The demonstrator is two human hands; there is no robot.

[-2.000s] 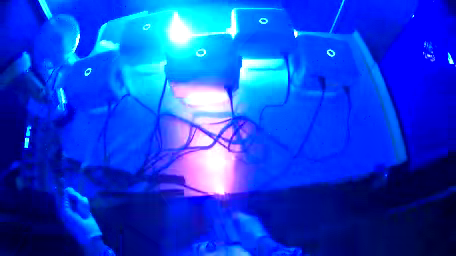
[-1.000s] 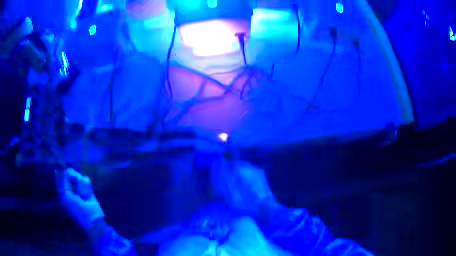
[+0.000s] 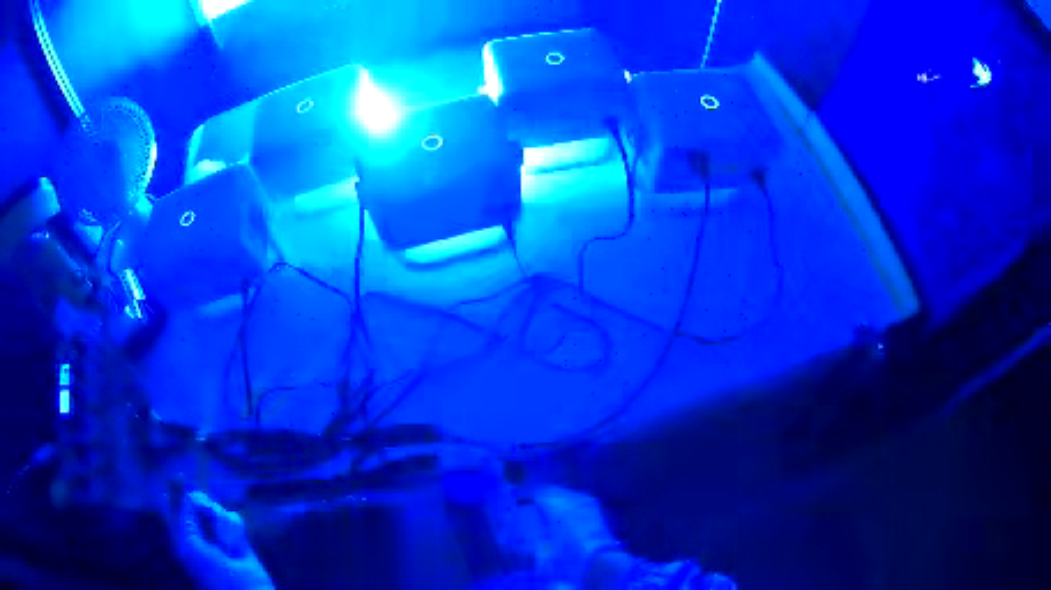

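Several boxy projectors with glowing top rings stand on the bench: a centre one [image 3: 444, 179], left one [image 3: 208, 242], back-left one [image 3: 305, 133], back one [image 3: 559, 87] and right one [image 3: 709, 127]. Thin black cords [image 3: 695, 277] run from them and tangle in the middle. My left hand [image 3: 217, 544] is low at left, fingers curled, below the bench's front edge. My right hand [image 3: 562, 524] is low at centre by that edge, dim and blurred. Whether either hand holds anything is unclear.
A round fan [image 3: 113, 159] stands at far left. Small lights [image 3: 65, 388] show along the dark left side. Dark bars [image 3: 346, 467] lie along the bench's front edge. The bench's pale right border [image 3: 847, 190] curves beside a dark curtain [image 3: 934, 196]. Intense glare shines beside the centre projector.
The view has tilted and shows the projectors fully again. The pinkish glow on the bench and the small bright light near my right hand are gone. My hands sit lower in the picture.
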